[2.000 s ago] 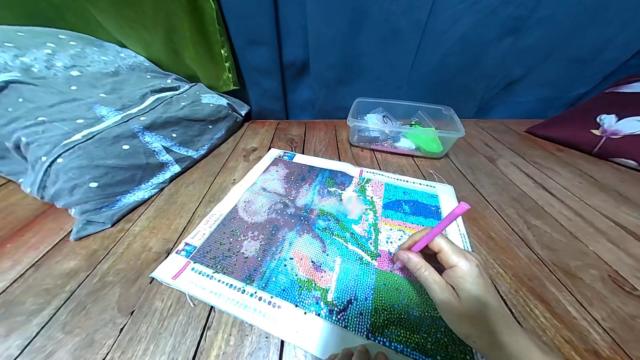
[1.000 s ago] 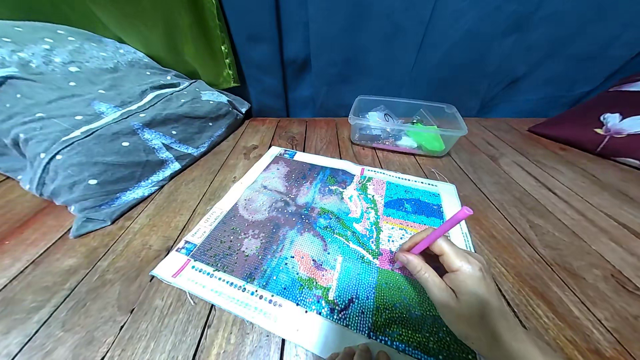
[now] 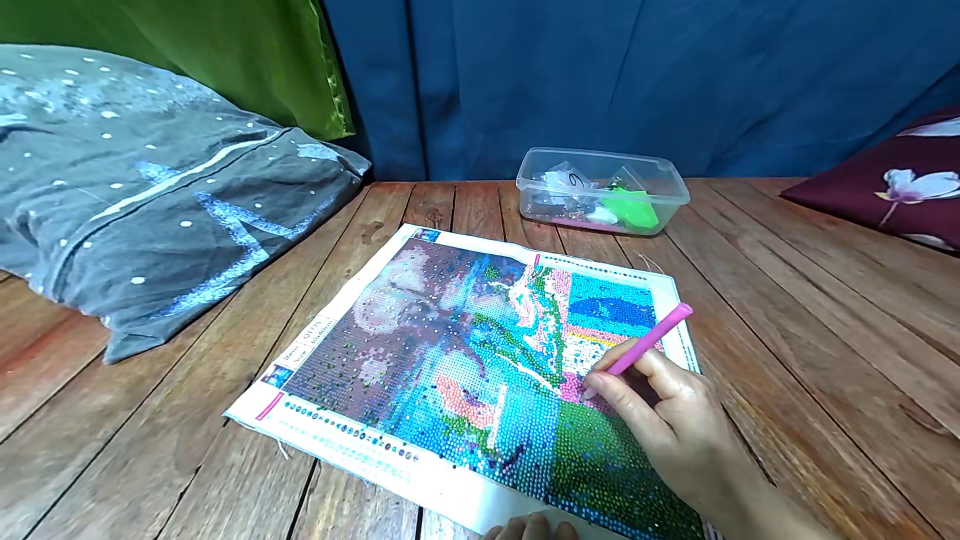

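Note:
A diamond painting canvas (image 3: pixel 450 360) with a white printed border lies at an angle on the wooden boards, largely covered in small coloured beads. My right hand (image 3: pixel 667 412) holds a pink diamond painting pen (image 3: pixel 651 339) between thumb and fingers, its tip end low over the pink patch right of the canvas's middle. The exact tip is hard to make out beside my thumb. At the bottom edge of the view, the fingers of my left hand (image 3: pixel 531 528) rest on the canvas's near white border; the rest of that hand is out of view.
A clear plastic box (image 3: pixel 604 191) holding small bags and a bright green item stands behind the canvas. A grey patterned pillow (image 3: pixel 165 195) lies at the left, a maroon flowered cushion (image 3: pixel 885 180) at the far right. Blue cloth (image 3: pixel 540 90) and green cloth (image 3: pixel 225 60) hang behind.

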